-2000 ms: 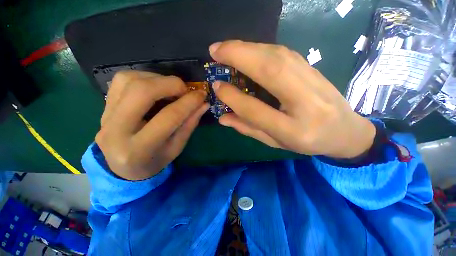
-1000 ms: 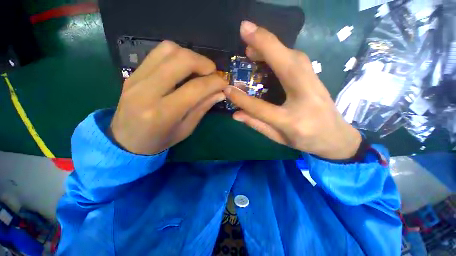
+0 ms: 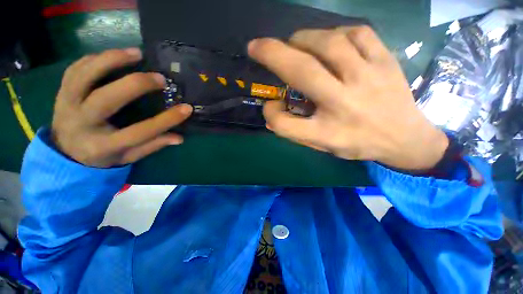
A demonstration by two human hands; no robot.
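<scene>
The black phone housing (image 3: 221, 95) lies across the black foam pad (image 3: 200, 20), with orange arrow marks along its recess. An orange flex cable (image 3: 265, 91) shows towards its right end, beside the partly covered main board (image 3: 297, 100). A small chip-covered sub-board (image 3: 171, 92) shows at the left end. My left hand (image 3: 109, 112) is at the left end, fingers spread, two fingertips touching near the sub-board. My right hand (image 3: 350, 95) spans the right end, fingertips at the far and near sides, hiding most of the main board.
The green bench mat (image 3: 229, 163) has red tape (image 3: 92, 7) at the far left and yellow tape (image 3: 18, 112) at the left. A shiny silver-clear heap (image 3: 470, 86) lies at the right, with white scraps (image 3: 413, 49) beside it. A white sheet (image 3: 459, 11) is at the far right.
My left hand has left the flex cable and moved left to the sub-board end, its fingers spreading. My right hand has closed in over the main board end. More of the housing's middle shows.
</scene>
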